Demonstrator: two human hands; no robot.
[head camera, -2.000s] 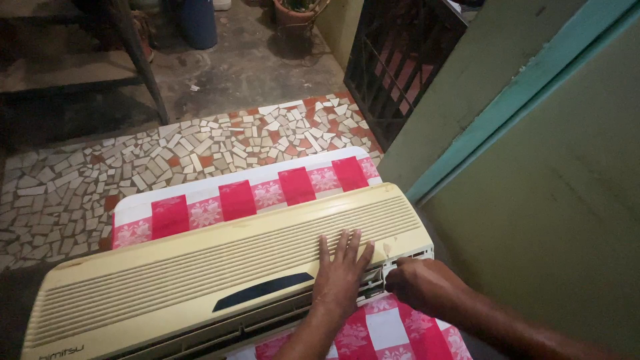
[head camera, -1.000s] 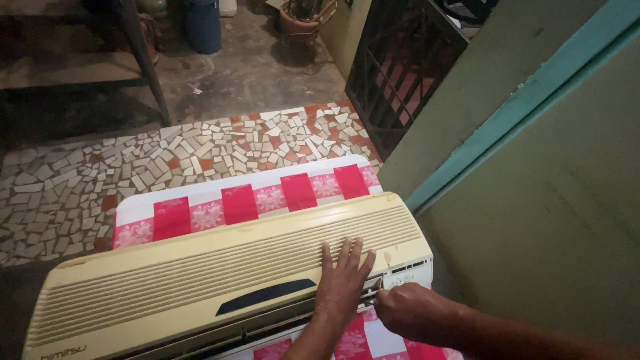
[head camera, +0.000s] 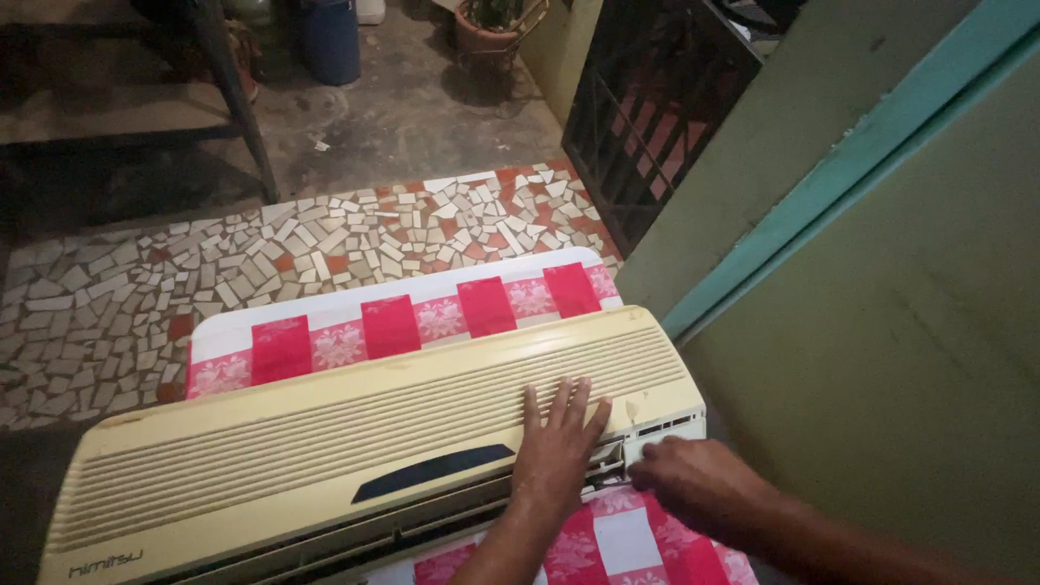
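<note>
A yellowed air conditioner indoor unit (head camera: 325, 431) lies across a table with a red and white checked cloth (head camera: 390, 325). My left hand (head camera: 556, 447) rests on its ribbed front cover near the right end, fingers spread. At the lower right corner, my right hand (head camera: 691, 475) is closed at a pale end panel (head camera: 666, 431), beside the louvre opening; whether its fingers hold something is hidden. A dark curved display strip (head camera: 433, 473) lies left of my left hand.
A green wall with a teal trim (head camera: 845, 162) stands close on the right. Beyond the table are a broken-tile floor (head camera: 341, 244), a dark metal gate (head camera: 650, 122), a potted plant (head camera: 487, 32), a blue bin (head camera: 331, 41) and a dark shelf frame (head camera: 236, 97).
The pale end panel now covers the corner where inner parts showed two seconds ago. My right hand has shifted slightly at that corner; my left hand remains on the cover.
</note>
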